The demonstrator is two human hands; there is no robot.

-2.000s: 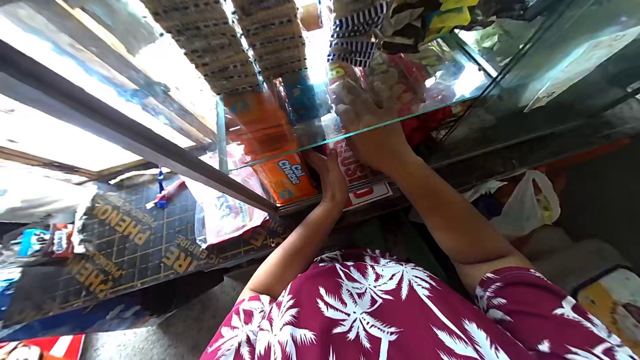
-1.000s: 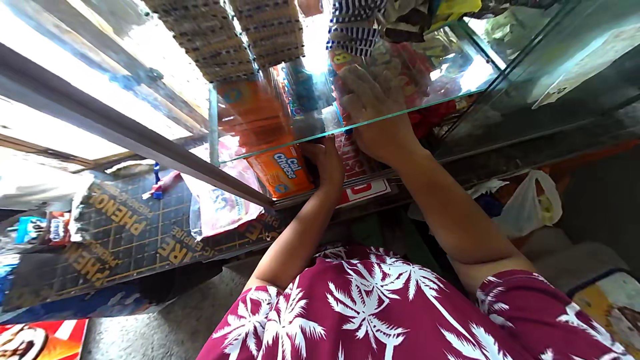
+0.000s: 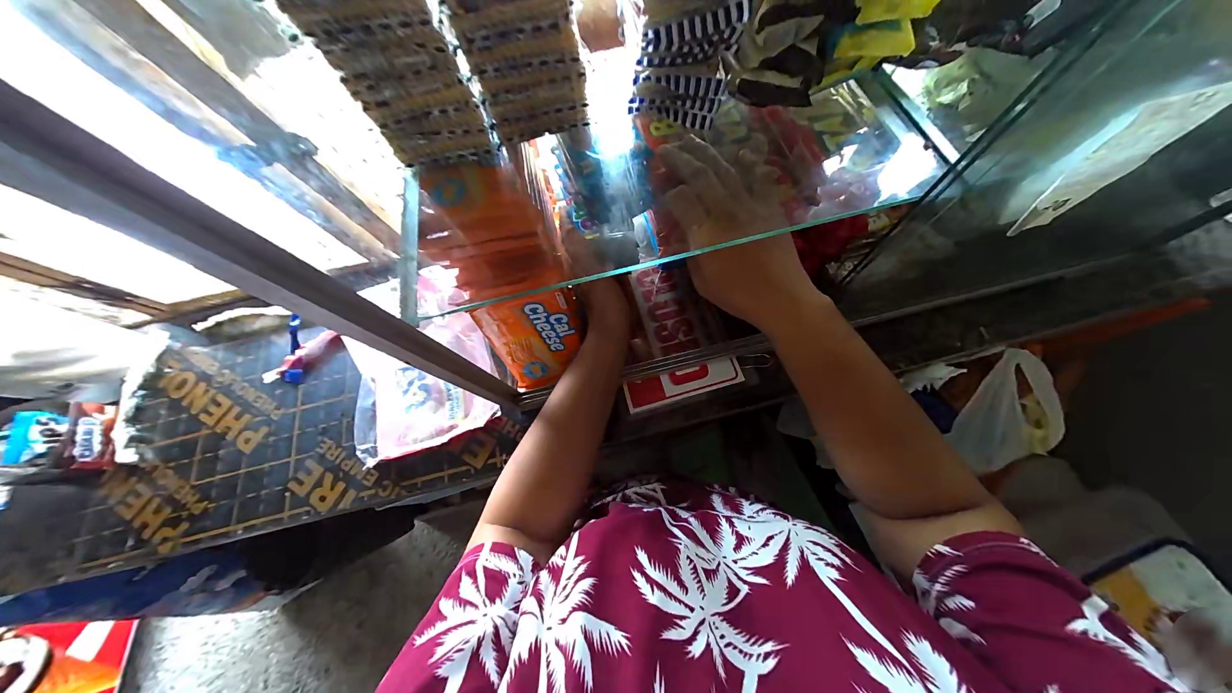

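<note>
Both my hands reach into a display case under its glass shelf (image 3: 674, 252). My left hand (image 3: 599, 284) is between an orange Cal Cheese pack (image 3: 539, 332) and a red and white pack with large letters (image 3: 666, 308); its fingers are blurred behind the glass, and its grip is unclear. My right hand (image 3: 727, 217) lies to the right, fingers spread, seen through the shelf over red and colored packs (image 3: 784, 144). Whether it holds one cannot be told. Blue packs (image 3: 592, 178) stand behind my left hand.
Stacked strips of small packets (image 3: 520, 67) and striped packs (image 3: 679, 58) rest on the glass shelf. A metal frame bar (image 3: 260, 260) crosses at left. Beyond it, a pink and white plastic bag (image 3: 433, 385) lies on a printed board (image 3: 279, 433). A white plastic bag (image 3: 1011, 414) is at right.
My left hand, earlier nearer the shelf's front edge, now reaches slightly deeper behind the glass. My right hand stays over the packs at the right.
</note>
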